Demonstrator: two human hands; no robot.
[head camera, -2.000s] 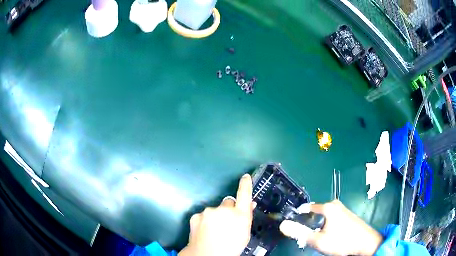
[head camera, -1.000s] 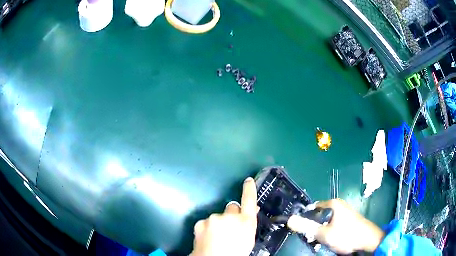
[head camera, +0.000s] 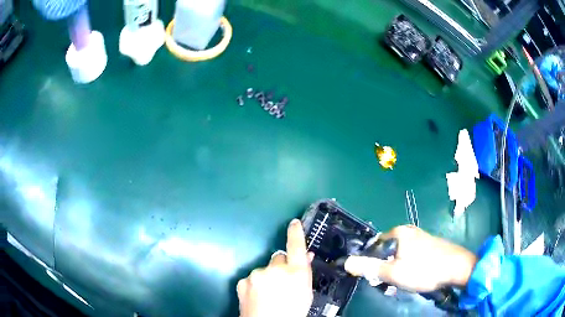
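Observation:
A dark camera housing (head camera: 331, 232) with black inner parts and a row of light marks lies open side up near the bottom centre of the view. My left hand (head camera: 279, 278) holds its left side, index finger extended along the edge. My right hand (head camera: 412, 260) is closed around the dark air blow gun (head camera: 382, 247), held over the housing's middle. The gun's tip is hard to make out. White coverings show on my right fingertips. The housing's lower end is partly hidden by my left hand.
Tweezers (head camera: 412, 207) lie just beyond my right hand. Amber film (head camera: 386, 156), white wipes (head camera: 463, 176) and a blue bin (head camera: 492, 151) are to the right. Small dark parts (head camera: 267, 104) lie mid-bench. Two dark units (head camera: 407, 38) are far right; a tape roll (head camera: 198, 54) and fan base (head camera: 87, 59) far left.
The view has shifted, showing more of the fan and my right sleeve. The right hand and air blow gun remain over the housing, held by the left hand.

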